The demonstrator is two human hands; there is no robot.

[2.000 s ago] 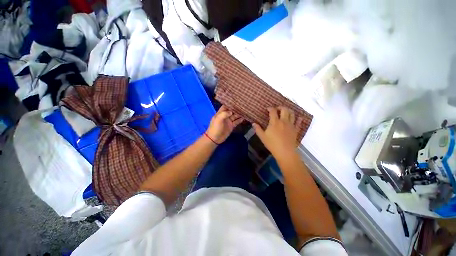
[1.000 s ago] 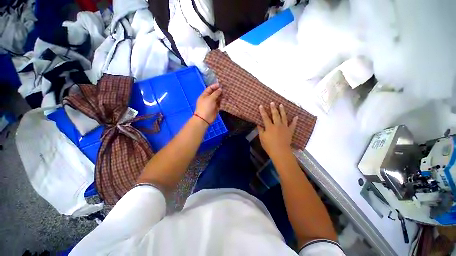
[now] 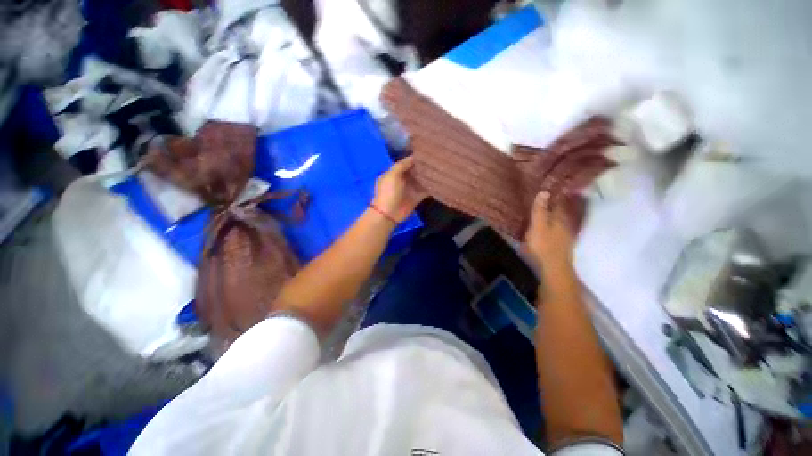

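A stack of red-brown checked cut panels (image 3: 463, 156) lies across the near edge of the white table. Its right end is lifted and fanned into several layers. My left hand (image 3: 398, 189) grips the near-left edge of the stack, with the fingers partly hidden. My right hand (image 3: 550, 223) holds the right end, thumb on top and the other fingers hidden under the cloth. The picture is blurred by motion.
A blue plastic crate (image 3: 343, 169) is at the left, with a tied checked bundle (image 3: 240, 267) on it. White and black garment pieces (image 3: 254, 76) lie beyond. White fluffy material covers the table's far side. The sewing machine (image 3: 734, 294) is blurred at the right.
My right hand has gone from lying flat on the panels to gripping their right end, which is now raised and fanned. My left hand has shifted along the near edge. The whole view has moved.
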